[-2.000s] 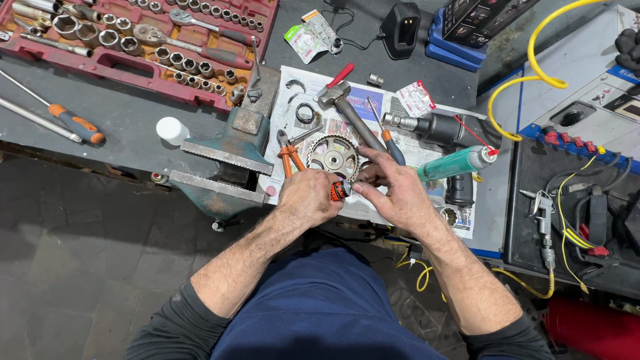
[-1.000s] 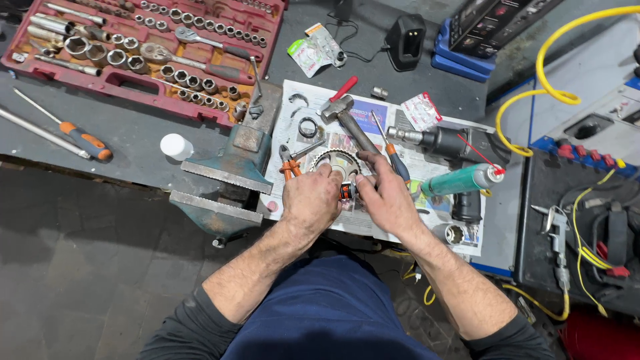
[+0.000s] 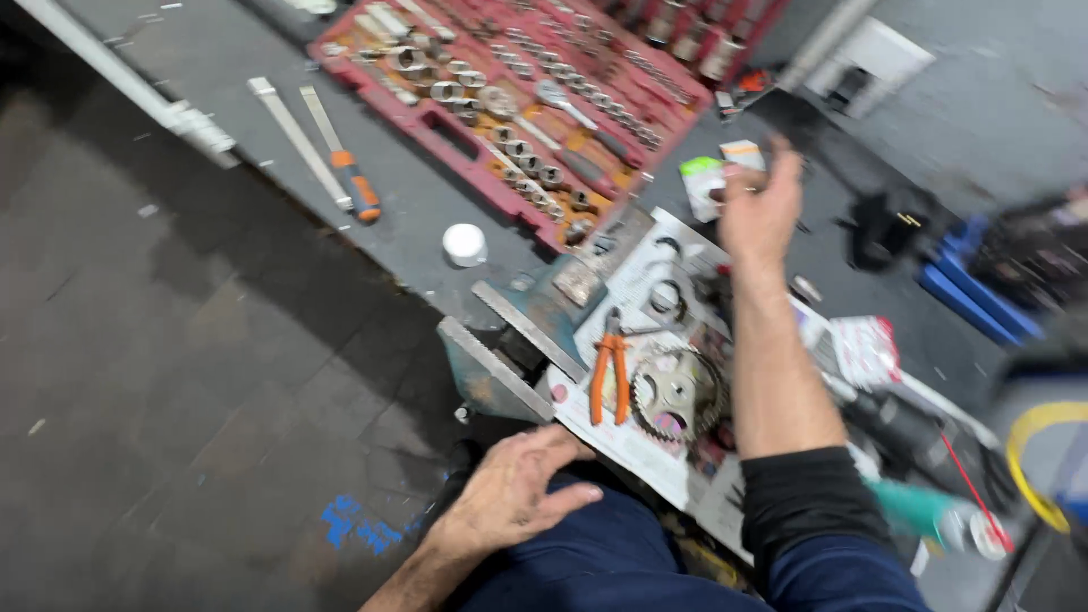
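Observation:
My left hand (image 3: 523,489) is held low by the bench's front edge, fingers apart, nothing in it. My right hand (image 3: 761,208) is stretched out over the back of the bench, beside a small white and green packet (image 3: 704,187); the blur hides whether its fingers touch the packet. Between my arms, on newspaper (image 3: 633,450), lie orange-handled pliers (image 3: 610,374) and a toothed metal sprocket (image 3: 676,395). A dark ring (image 3: 665,297) rests behind them. To the left of the pliers stand the jaws of a bench vise (image 3: 531,331).
A red socket set case (image 3: 442,140) lies open at the back left. Near it are a white round cap (image 3: 465,245) and an orange-and-grey screwdriver (image 3: 364,195). At the right are a green spray can (image 3: 918,510), a dark power tool (image 3: 901,433) and a black charger (image 3: 892,229).
Both hands have come away from the sprocket. My right hand has reached out towards the packets at the back, and my left has drawn back to the bench edge. The view has swung left.

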